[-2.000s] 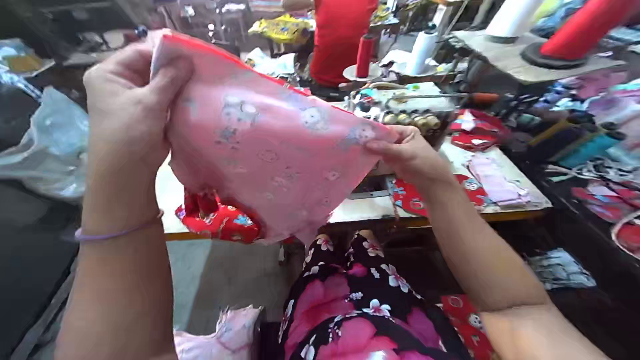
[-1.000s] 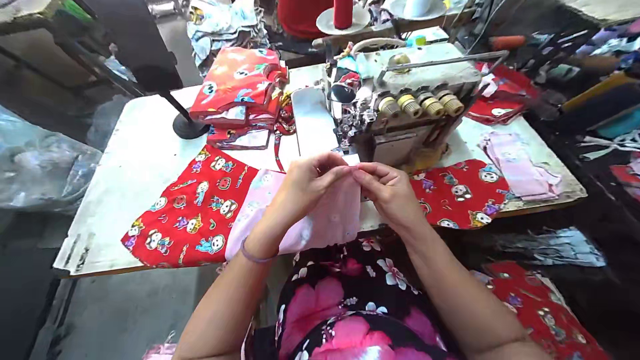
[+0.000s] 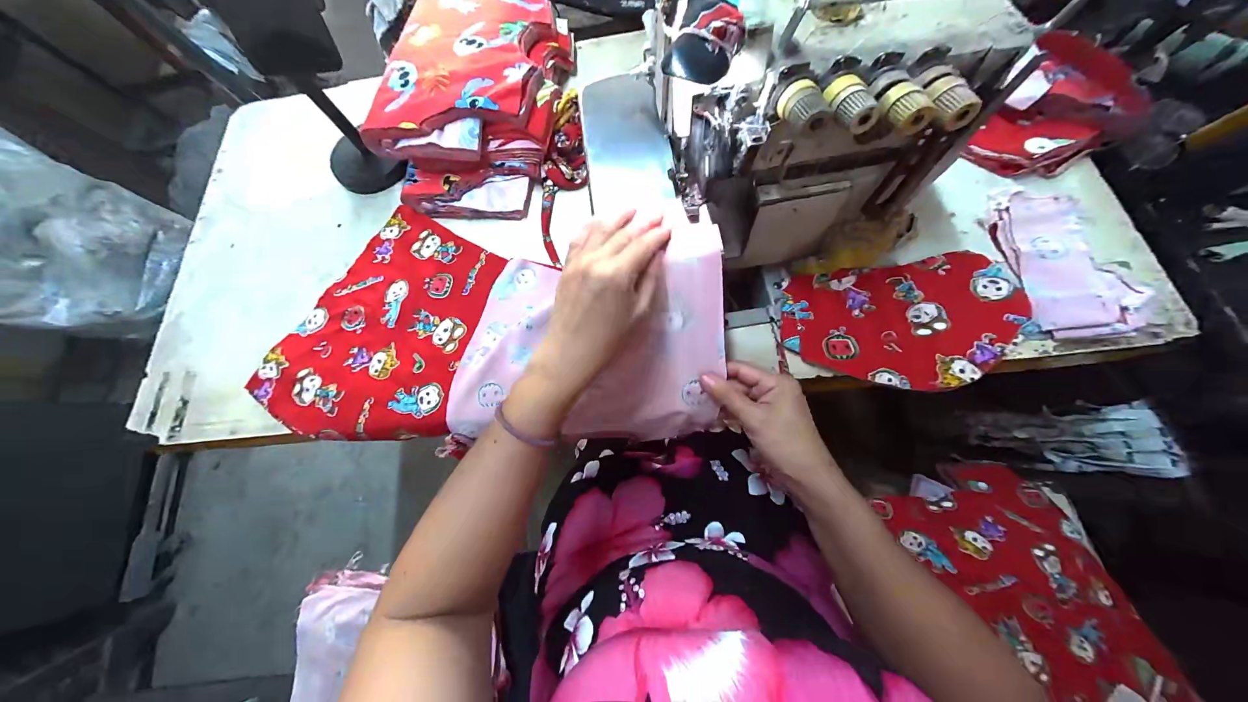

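Note:
A pink printed fabric piece [image 3: 673, 361] lies on the table, its far end at the presser foot area of an overlock sewing machine [image 3: 809, 175]. Flat on top of it, near the machine's foot, rests my left hand [image 3: 609, 283], fingers together and pointing away. My right hand [image 3: 765, 409] pinches the pink fabric's near right edge between thumb and fingers. Joined to the pink cloth on the left, a red cartoon-print fabric [image 3: 380, 331] spreads over the white tabletop. The fabric's edge beneath my left hand is hidden.
Folded red printed pieces [image 3: 468, 78] are stacked behind, beside a black round stand base [image 3: 366, 166]. Right of the machine lie a red cut piece [image 3: 907, 317] and pink pieces [image 3: 1058, 263]. A plastic bag [image 3: 78, 234] is at the left; red fabric [image 3: 1024, 575] hangs lower right.
The pink fabric, held up two seconds ago, now lies at the machine. Since one second ago my left hand has flattened onto it, and my right hand has moved down its edge toward me.

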